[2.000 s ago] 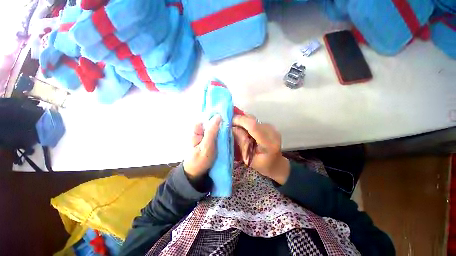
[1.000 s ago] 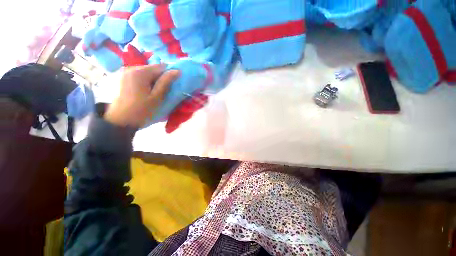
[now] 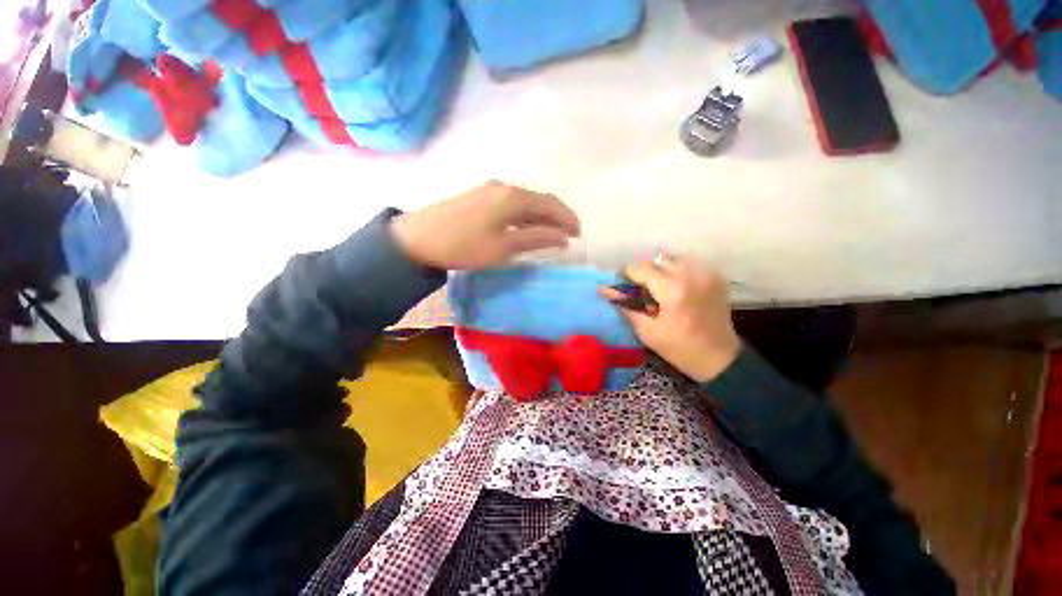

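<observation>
A light blue plush gift-box piece (image 3: 542,297) lies at the table's front edge, over the apron. Its red bow (image 3: 553,364) and flat red band face up towards me. My left hand (image 3: 489,227) is just above the piece's far edge, fingers bent to the right; I cannot tell if it grips anything. My right hand (image 3: 685,312) is at the piece's right end, closed on small dark thread snips (image 3: 632,297). Whether it also pinches the plush is unclear. No needle or thread can be made out.
Blue plush pieces with red bands (image 3: 373,70) are heaped at the far left, more at the far right. A smartphone (image 3: 844,84), a metal part (image 3: 710,120) and a small pale item (image 3: 755,54) lie far right. A yellow sack (image 3: 408,425) is below left.
My left hand has moved right from beside the heap to the front edge. My right hand, out of view one second ago, is back with the snips. A bowed piece now lies between them.
</observation>
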